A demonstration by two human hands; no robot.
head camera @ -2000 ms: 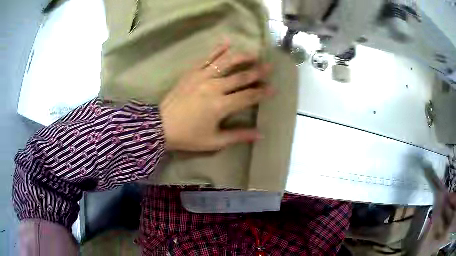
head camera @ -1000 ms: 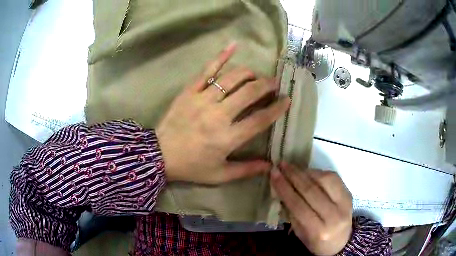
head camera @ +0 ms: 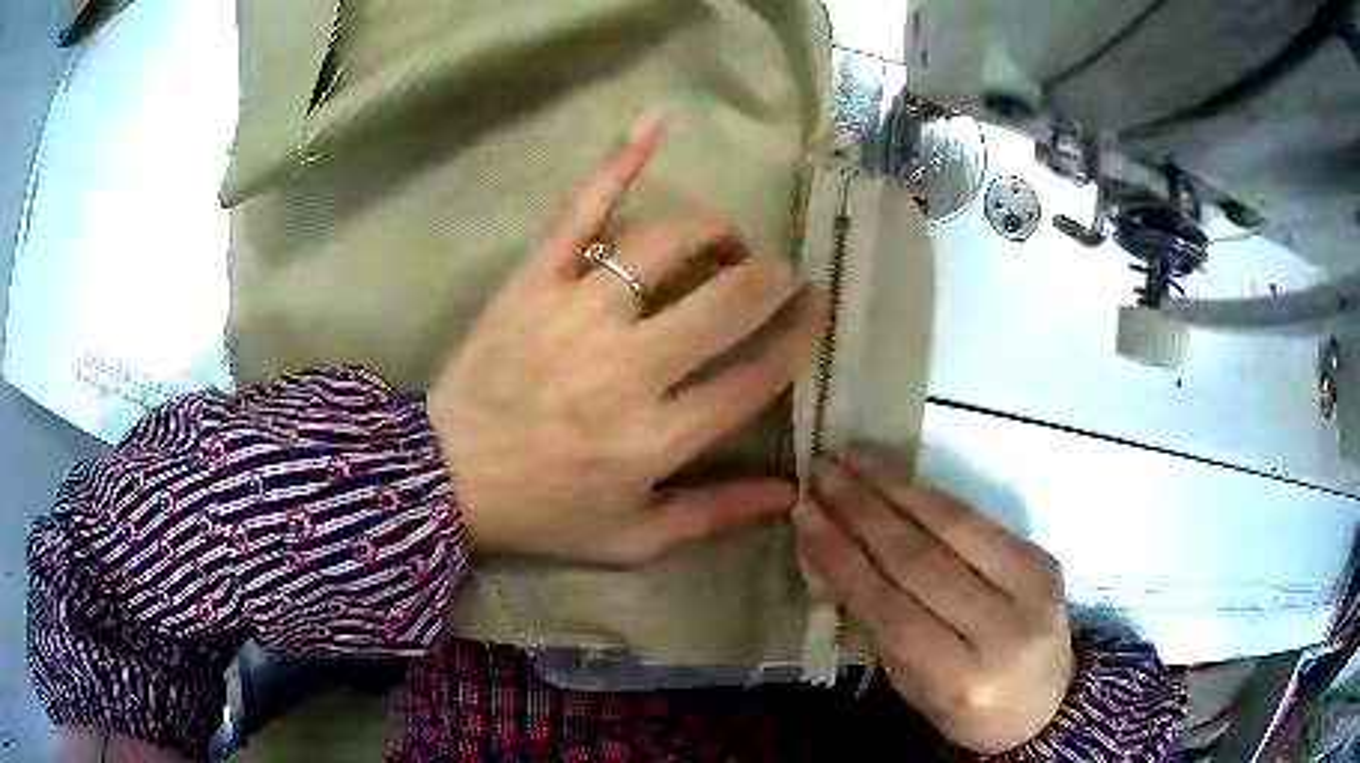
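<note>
A khaki trouser front panel (head camera: 448, 194) lies across the table and over its front edge. A zipper (head camera: 832, 321) with dark teeth on khaki tape runs down its right side, on top of a khaki fly strip (head camera: 895, 313). My left hand (head camera: 634, 365), with a ring, lies spread on the panel, its fingertips at the zipper's left edge. My right hand (head camera: 947, 596) pinches the zipper tape between its fingertips near the lower end. The tape's frayed end hangs below my fingers. The zipper's upper end lies by the presser foot area (head camera: 899, 137).
The off-white sewing machine head (head camera: 1134, 75) is at the upper right, with a pale block (head camera: 1153, 337) hanging below it. The white table (head camera: 1134, 507) has ruler marks at its front edge. A grey plate (head camera: 597, 671) shows under the panel's lower edge.
My right hand has come in from the right and taken hold of the zipper tape. The zipper now lies on the fly strip. In the last second, panel and hands have shifted slightly left.
</note>
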